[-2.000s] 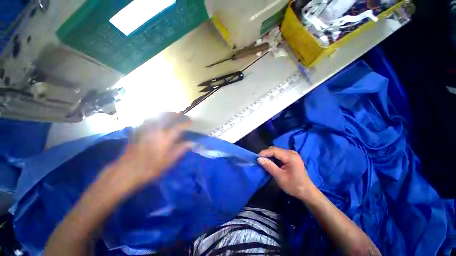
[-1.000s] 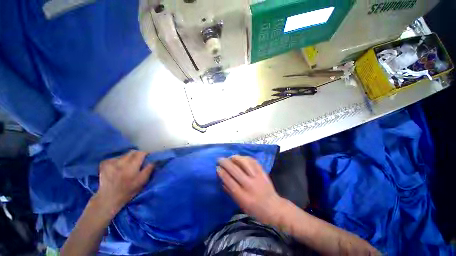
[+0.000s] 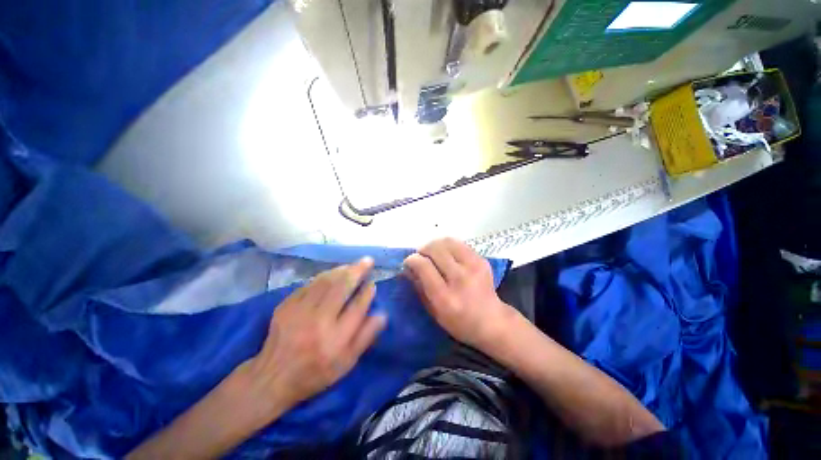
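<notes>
A royal-blue garment [image 3: 360, 359] lies over my lap and the table's front edge. Its upper edge is folded, and a whitish strip [image 3: 221, 283] shows inside the fold. My right hand [image 3: 457, 286] pinches the folded edge near its right end, thumb and fingers on the cloth. My left hand [image 3: 322, 325] lies over the cloth just left of it, fingers spread and slightly blurred; whether it grips any cloth cannot be told. The sewing machine's presser foot [image 3: 434, 112] is above and behind the hands, with no cloth under it.
Black thread snips [image 3: 547, 149] and a thin brownish tool [image 3: 585, 119] lie right of the needle area. A yellow scrap box [image 3: 684, 130] stands at the table's right end. A marked scale [image 3: 576, 214] runs along the front edge. Blue garments lie left and hang right [image 3: 648, 314].
The fold's edge has been opened, showing the whitish strip. My left hand has moved right, off its earlier hold; my right hand has moved up to the edge. The view has shifted.
</notes>
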